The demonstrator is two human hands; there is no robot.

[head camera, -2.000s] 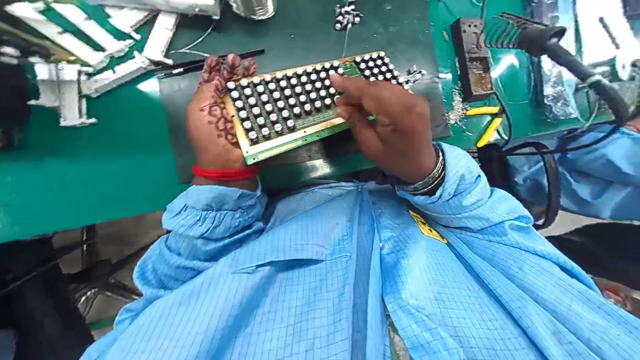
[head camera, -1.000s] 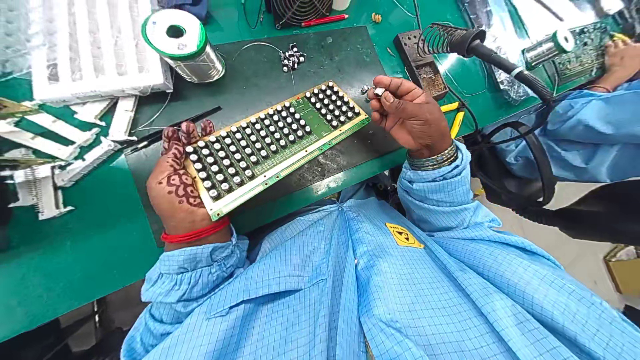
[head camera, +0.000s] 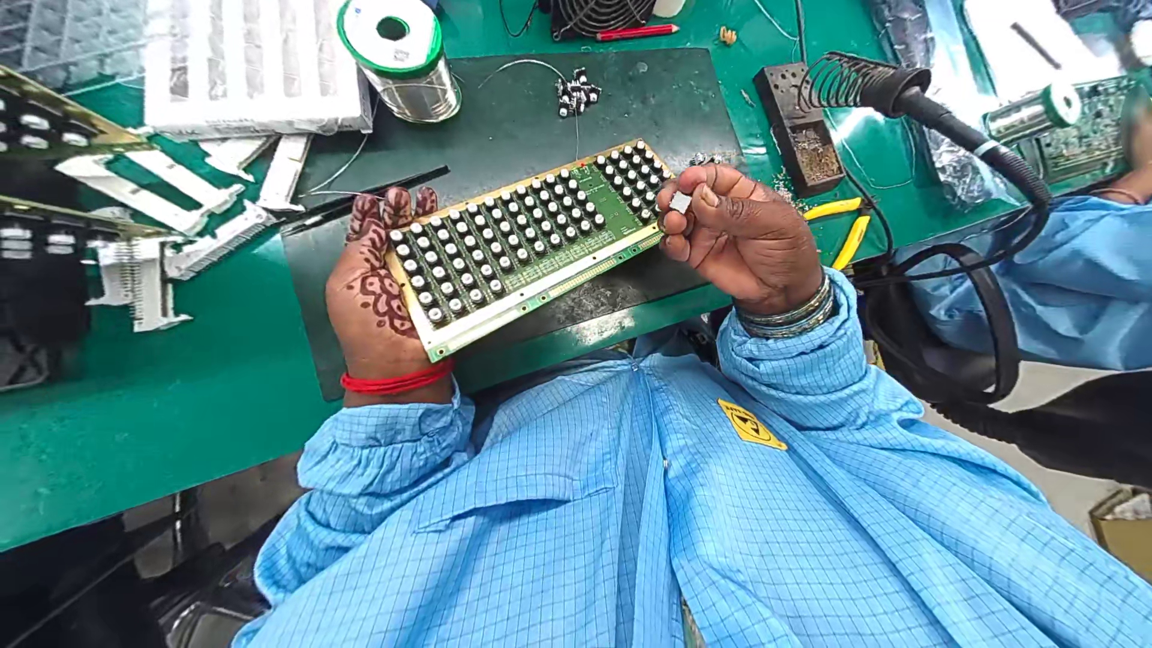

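My left hand [head camera: 378, 288] grips the left end of a green circuit board [head camera: 621, 220], tilted above a dark mat [head camera: 504, 99]. Rows of black push-button switches with white tops cover most of the board, with a bare green strip between two groups. Beside the board's right end, my right hand [head camera: 747, 234] pinches a small pale, flat-faced part [head camera: 679, 202] between thumb and fingers; its exact kind cannot be told. A small pile of loose black-and-white switches [head camera: 577, 93] lies on the mat behind the board. More small parts lie partly hidden behind my right hand.
A solder wire spool [head camera: 409, 76] stands at the back left, near white plastic connectors [head camera: 216, 238] and a white tray [head camera: 256, 63]. At right are a soldering iron holder [head camera: 801, 130], yellow-handled pliers [head camera: 850, 232] and black cables [head camera: 999, 315]. A co-worker's sleeve [head camera: 1062, 279] shows at far right.
Two seconds ago my right hand was over the board; it has moved to the right end and now holds the small pale part. My left hand keeps its grip on the board. The view has shifted.
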